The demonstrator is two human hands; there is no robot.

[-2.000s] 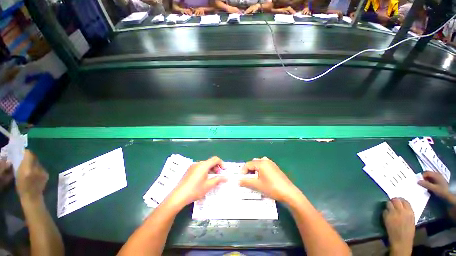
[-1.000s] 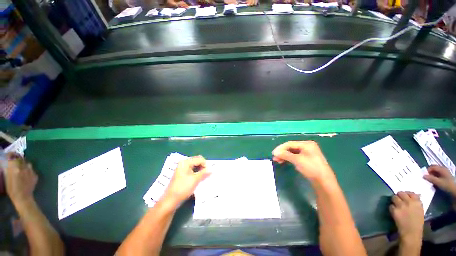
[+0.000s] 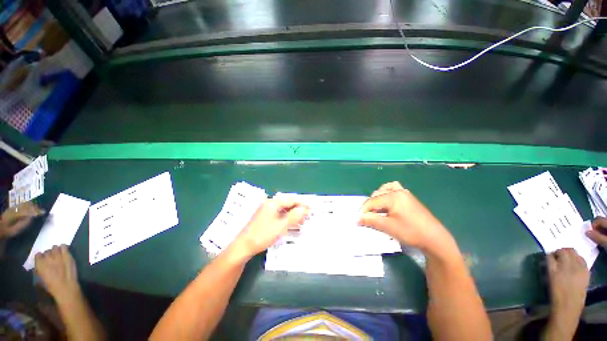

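A stack of unfolded white sheets (image 3: 326, 265) lies flat in front of me. A half-folded sheet (image 3: 329, 230) is above it, turned slightly, its right corner reaching past the stack. My left hand (image 3: 276, 223) pinches the half-folded sheet at its left side. My right hand (image 3: 393, 214) grips its right side with thumb and fingers. The fingers partly cover the sheet's upper part. A pile of folded leaflets (image 3: 231, 214), narrow strips with small black marks, lies fanned just left of my left hand.
A neighbour's sheet stack (image 3: 135, 218) lies further left, beside another person's hands on a white sheet (image 3: 58, 225). At right, another person's hands touch white sheets (image 3: 549, 216). A bright green strip (image 3: 299, 152) borders the dark belt (image 3: 266, 100). A white cable (image 3: 479, 56) hangs beyond.
The view has tilted down. The sheet that lay flat a second ago is now partly folded, and my right hand has moved in to hold it. The left neighbour's hands now rest on a white sheet.
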